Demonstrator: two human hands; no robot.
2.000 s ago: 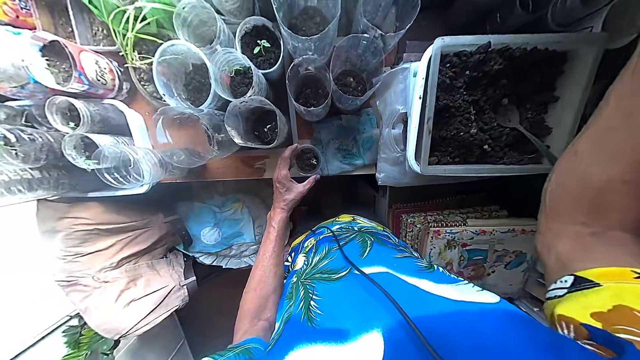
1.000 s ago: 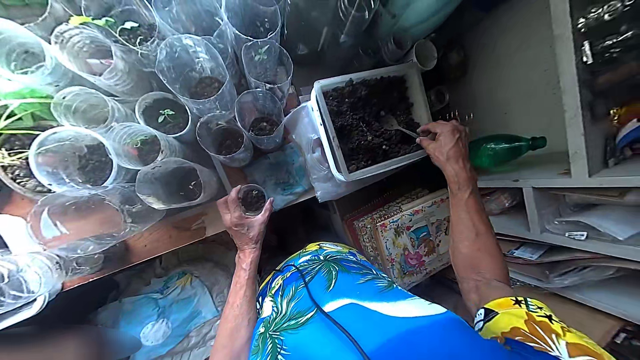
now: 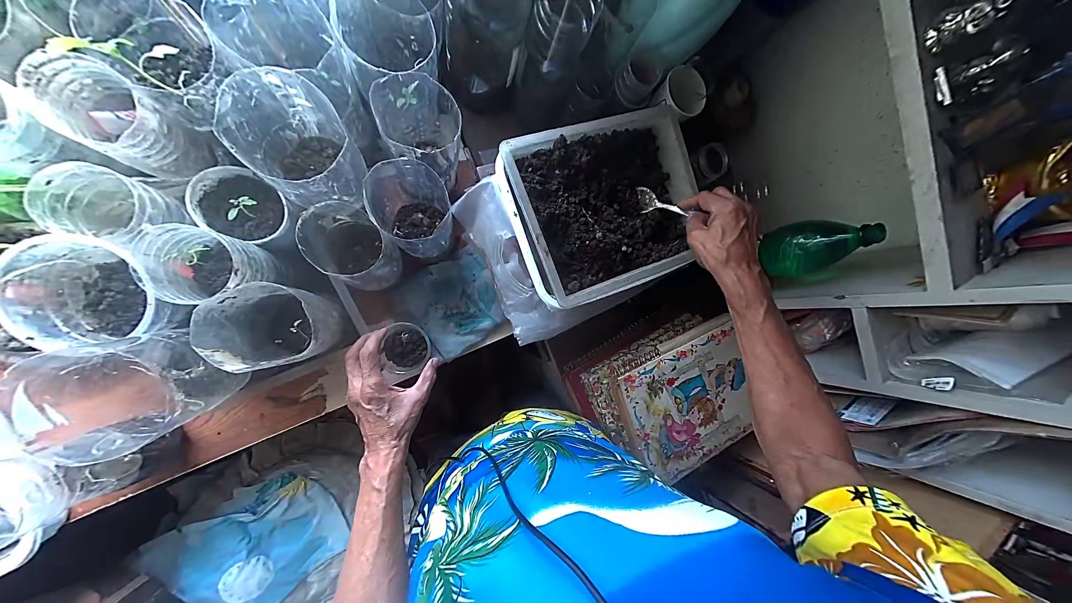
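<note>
My left hand point(image 3: 387, 394) is closed around a small clear plastic cup point(image 3: 405, 348) with dark soil inside, at the front edge of the wooden shelf. My right hand point(image 3: 725, 234) grips the handle of a metal spoon point(image 3: 662, 203), whose bowl rests on the soil at the right part of a white plastic tub point(image 3: 543, 276). Dark, crumbly soil point(image 3: 590, 201) fills much of the tub. Behind the small cup stand clear plastic cups with soil point(image 3: 419, 219), and a seedling point(image 3: 242, 208) grows in one cup to the left.
Stacked clear plastic cups point(image 3: 84, 201) crowd the left side. A green plastic bottle point(image 3: 816, 248) lies on the grey shelf unit point(image 3: 930, 289) at right. A clear plastic bag point(image 3: 502, 260) is beside the tub. Below it stand decorated albums or books point(image 3: 687, 402); a blue cloth point(image 3: 260, 536) lies lower left.
My right hand, out of view two seconds ago, came onto the spoon at the tub by one second ago and still holds it. My left hand keeps the small cup. The view has swung right.
</note>
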